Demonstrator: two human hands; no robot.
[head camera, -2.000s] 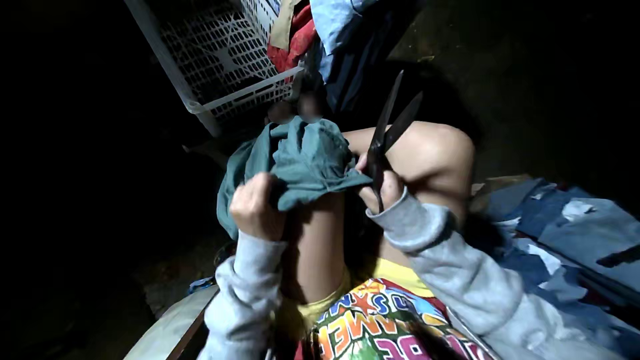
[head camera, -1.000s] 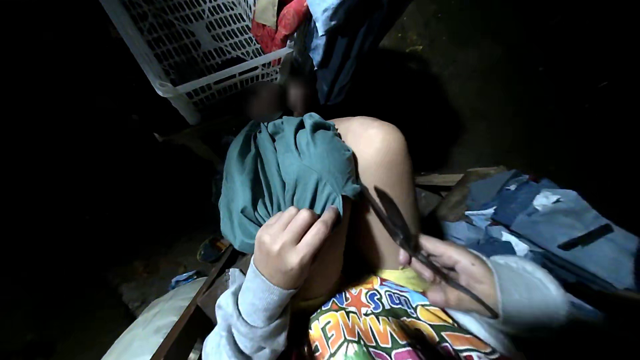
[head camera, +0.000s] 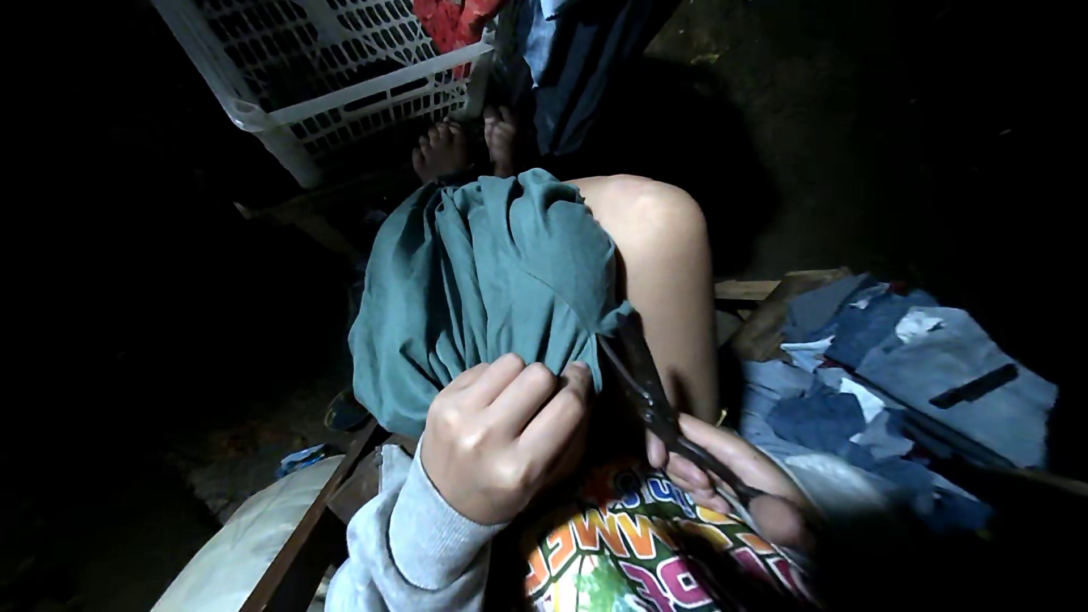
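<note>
A green cloth (head camera: 501, 272) lies bunched over one of my knees. My left hand (head camera: 510, 433) grips its near edge, the knuckles facing up. To the right, my right hand (head camera: 731, 476) holds dark metal scissors (head camera: 650, 404) by the handles. The scissor blades point up and left and meet the cloth's right edge, where a small flap of fabric lies at them. Whether the blades have fabric between them is hard to tell in the shadow.
A white plastic crate (head camera: 382, 81) with red cloth (head camera: 455, 25) in it stands at the top left. Dark blue cloth (head camera: 569, 76) hangs beside it. Blue fabric pieces (head camera: 858, 382) are heaped at the right, with a dark narrow object (head camera: 973, 386) on them. A pale rounded surface (head camera: 255, 535) is at lower left.
Two seconds ago the scissors stood wide apart, pointing up above the cloth's right side; now they are lower, at its right edge. The cloth is spread more fully over the knee.
</note>
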